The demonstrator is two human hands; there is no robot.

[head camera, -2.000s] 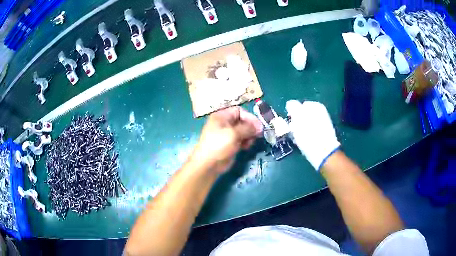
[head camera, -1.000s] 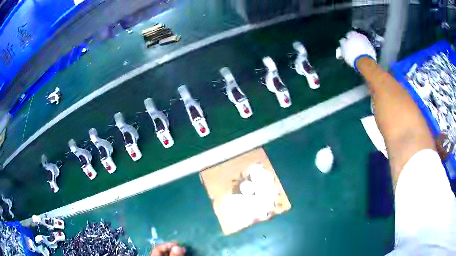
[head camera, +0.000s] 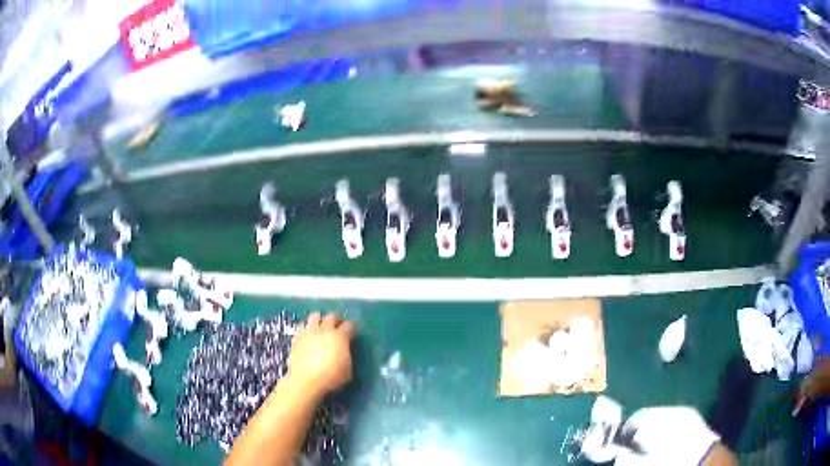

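My bare left hand [head camera: 323, 355] is at the upper right edge of a large heap of small dark and silver pins [head camera: 227, 378]. Its fingers are bent down, and whether they hold a pin cannot be told. My gloved right hand [head camera: 672, 437] is at the bottom right, partly cut off by the picture's edge. It holds a white handle unit [head camera: 602, 428] with thin wires at its left end. The tan cardboard pad [head camera: 508, 375] with a bright white mound, possibly grease [head camera: 566, 350], lies between the hands, farther back.
Several red-tipped handle units [head camera: 503, 218] stand in a row beyond the pale rail [head camera: 409, 288]. A blue bin [head camera: 91, 364] and loose white units [head camera: 150, 323] are at left. A white teardrop bottle [head camera: 673, 339] and crumpled white cloth [head camera: 769, 341] lie at right.
The view has swung left. My right hand has come back from the far right side of the line to the bench and now holds a handle unit. My left hand has moved to the pin heap.
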